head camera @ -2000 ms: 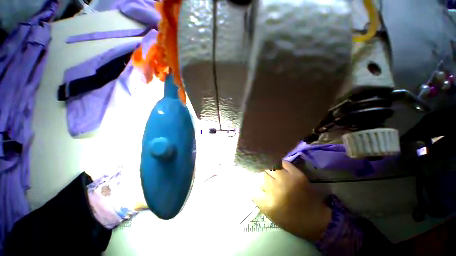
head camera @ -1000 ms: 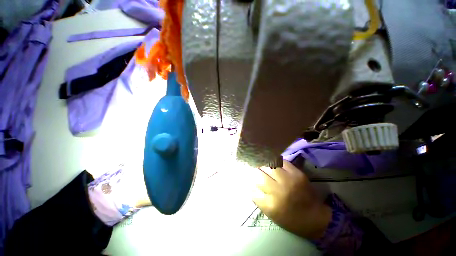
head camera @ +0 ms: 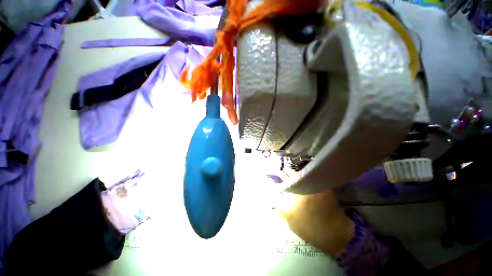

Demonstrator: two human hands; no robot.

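Note:
The off-white sewing machine head (head camera: 372, 91) fills the upper right. My right hand (head camera: 315, 218) lies at its lower edge; its fingertips are lost in glare and behind the head, so any hold is hidden. My left hand is washed out by the lamp glare; only its patterned cuff (head camera: 123, 207) and dark sleeve show clearly. The blue lamp (head camera: 209, 186) hangs left of the head. Purple cloth (head camera: 369, 182) shows behind my right hand. Cloth under the lamp is too bright to make out.
A purple panel with a black band (head camera: 105, 116) and a narrow purple strip (head camera: 124, 42) lie upper left. A purple garment heap (head camera: 24, 129) lines the left edge. An orange tie (head camera: 226, 56) hangs above the lamp. A ribbed white knob (head camera: 408, 170) and pearl-head pins (head camera: 468, 116) are at right.
The camera view has shifted, so the machine head and lamp appear further right and the head's underside shows more openly. My right hand stays beside the head; my left cuff is nearly unchanged.

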